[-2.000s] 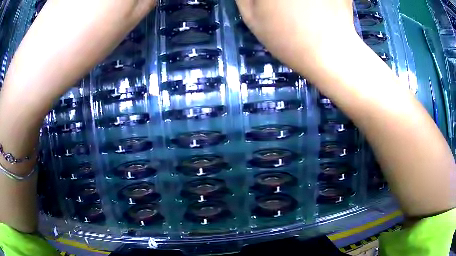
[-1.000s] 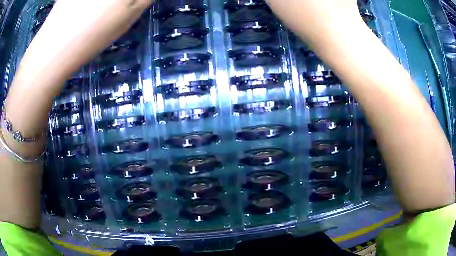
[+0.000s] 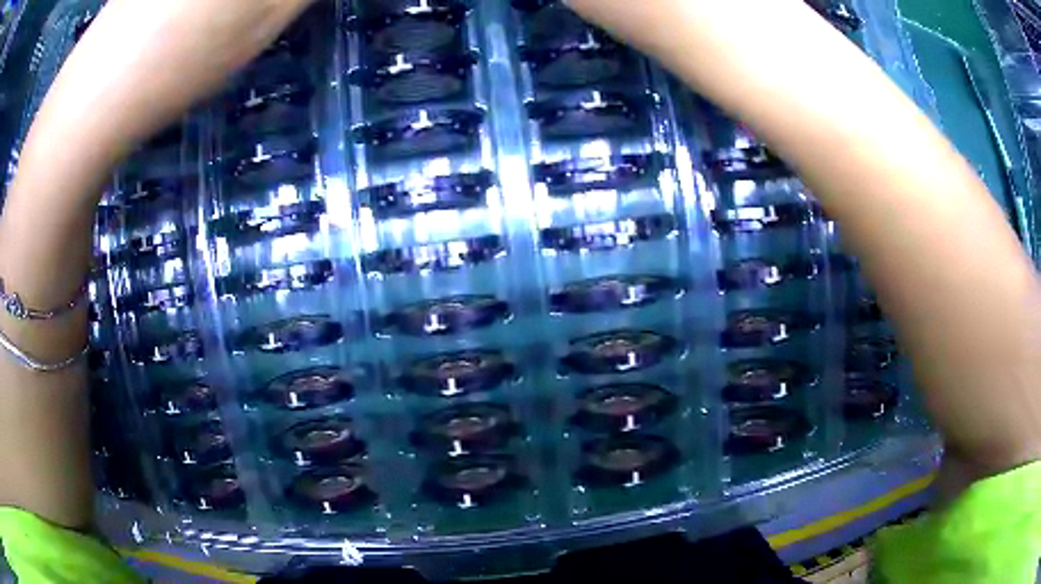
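A large clear blister tray (image 3: 519,257) lies in front of me, its pockets filled with round black units (image 3: 459,371) in several columns. Glare crosses the tray's middle. My left forearm comes up the left side and my right forearm comes up the right side, both over the tray. Both hands are cut off by the top edge of the picture, so what they hold or touch is hidden.
A green mat (image 3: 957,97) shows at the upper right, with clear tray edges beyond it at the far right. Below the tray's near edge, a grey floor with a yellow line (image 3: 856,511) shows. Bright green sleeves are at both lower corners.
My right forearm has shifted a little, now reaching further inward at the top. My left forearm has moved slightly left. The tray looks nearly unchanged.
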